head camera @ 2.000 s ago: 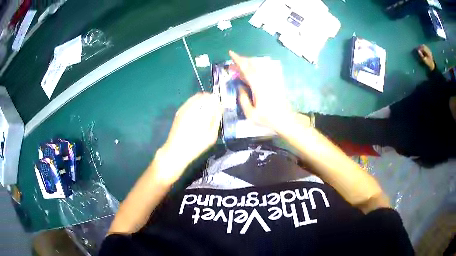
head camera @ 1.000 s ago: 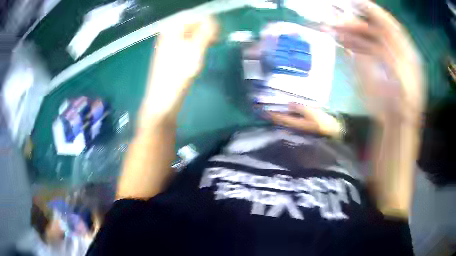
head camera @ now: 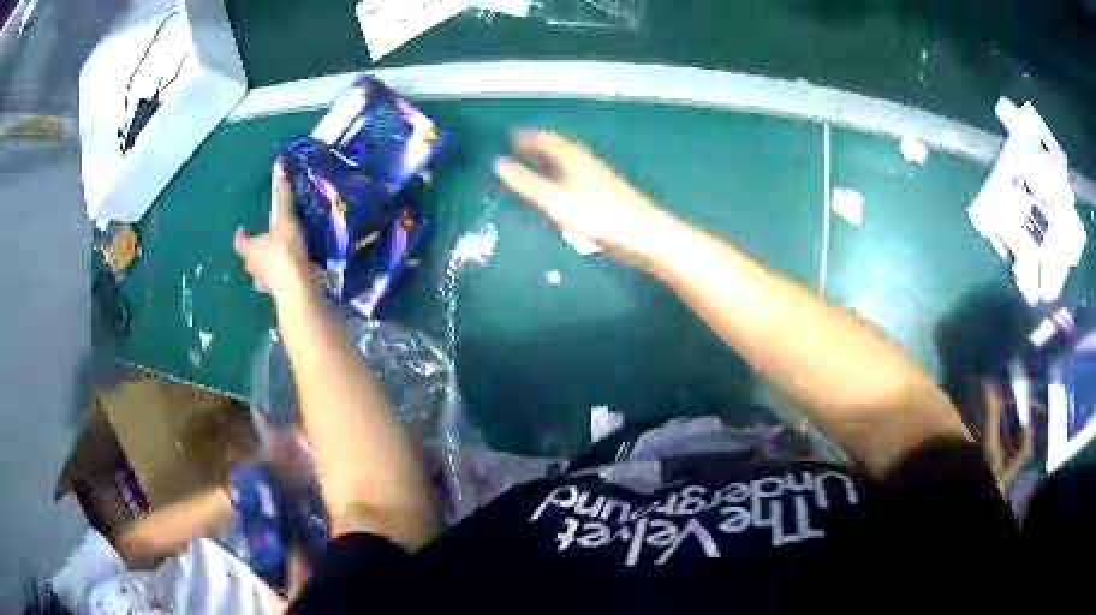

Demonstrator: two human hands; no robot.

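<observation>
A stack of dark blue retail boxes [head camera: 367, 180] with orange-purple accents lies on the green worktop at the left. My left hand [head camera: 279, 246] is at the left side of the stack, fingers spread, one finger against or very near a box; I cannot tell if it grips. My right hand [head camera: 555, 180] is in the air to the right of the stack, fingers apart and empty, slightly blurred. A clear plastic bag [head camera: 403, 360] lies crinkled below the stack.
A white carton [head camera: 162, 108] stands at the far left. A pale rail [head camera: 577, 79] runs behind. An unfolded carton [head camera: 1034, 204] lies at the right. Another person's hands [head camera: 180, 529] are at the lower left with a blue box [head camera: 262, 517]. Another hand [head camera: 1010, 427] is at lower right.
The view has turned left, so the stack is more central. Both hands have moved to the area around the stack. The white-and-blue box earlier in front of me is no longer there.
</observation>
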